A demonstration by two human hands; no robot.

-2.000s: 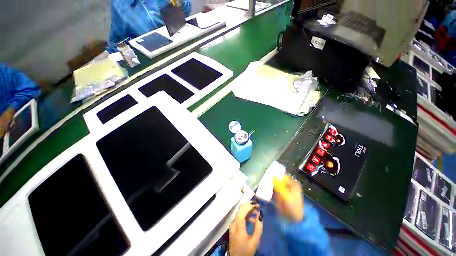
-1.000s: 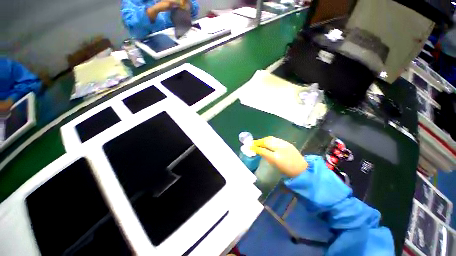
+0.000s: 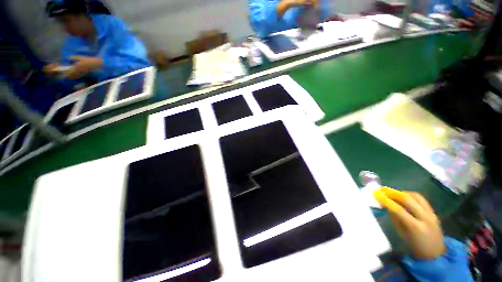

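My right hand (image 3: 415, 223), with yellow finger cots, is at the right. Its fingertips pinch a small white wipe (image 3: 372, 194) over the light-blue bottle (image 3: 378, 211), whose round lid stands open behind it. The hand and wipe hide most of the bottle. To the left lies a white foam tray (image 3: 77, 220) with two black-screened tablets: the left tablet (image 3: 168, 220) and the right tablet (image 3: 275, 187) lie screen up in pockets, with bright reflections. My left hand is not in view.
Behind is a narrower tray (image 3: 207, 114) with three dark tablets on the green line (image 3: 352, 69). Pale paper sheets (image 3: 404, 129) with a crumpled packet (image 3: 459, 160) lie at right. Two people in blue sit across the line, with trays before them.
The view has swung left, so the trays sit further right and a person at left shows more. My right hand has gone from the bench side to the bottle. My left hand has left the view.
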